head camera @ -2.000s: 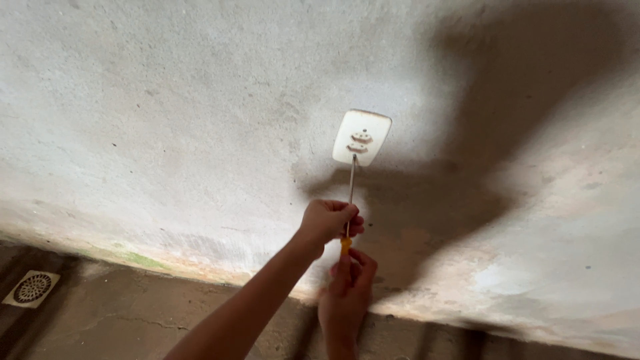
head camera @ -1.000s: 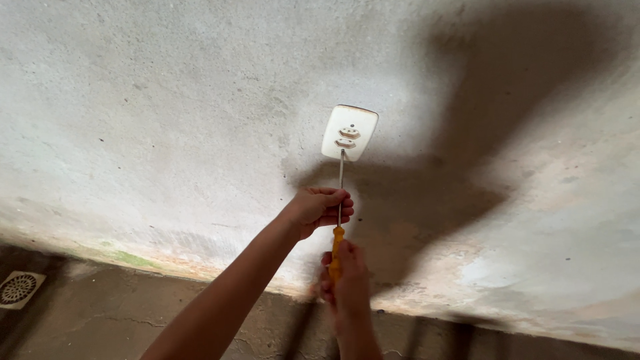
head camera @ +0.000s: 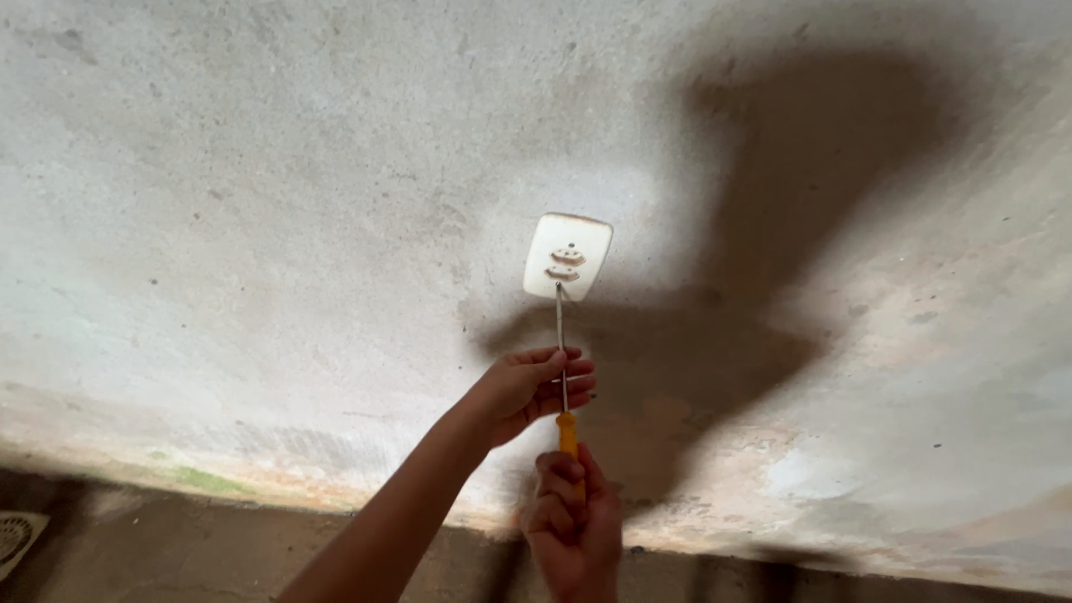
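A white wall outlet plate [head camera: 569,256] with two sockets sits on the wall, a screw hole above the sockets. The tip of a screwdriver [head camera: 568,431] with a yellow handle and a long metal shaft meets the plate just below the lower socket. My right hand [head camera: 574,519] is wrapped around the handle. Higher up, my left hand [head camera: 540,385] steadies the shaft between thumb and fingers, its other fingers loosely spread. The screw under the tip is too small to make out.
The stained plaster wall [head camera: 293,209] fills most of the view and bears a large dark shadow at the right. Below it runs a brown floor [head camera: 243,553], with a floor drain grate [head camera: 17,536] at the lower left edge.
My right hand has shifted its grip on the yellow handle. My left hand remains at the shaft, and the tip stays at the plate. The view has moved slightly.
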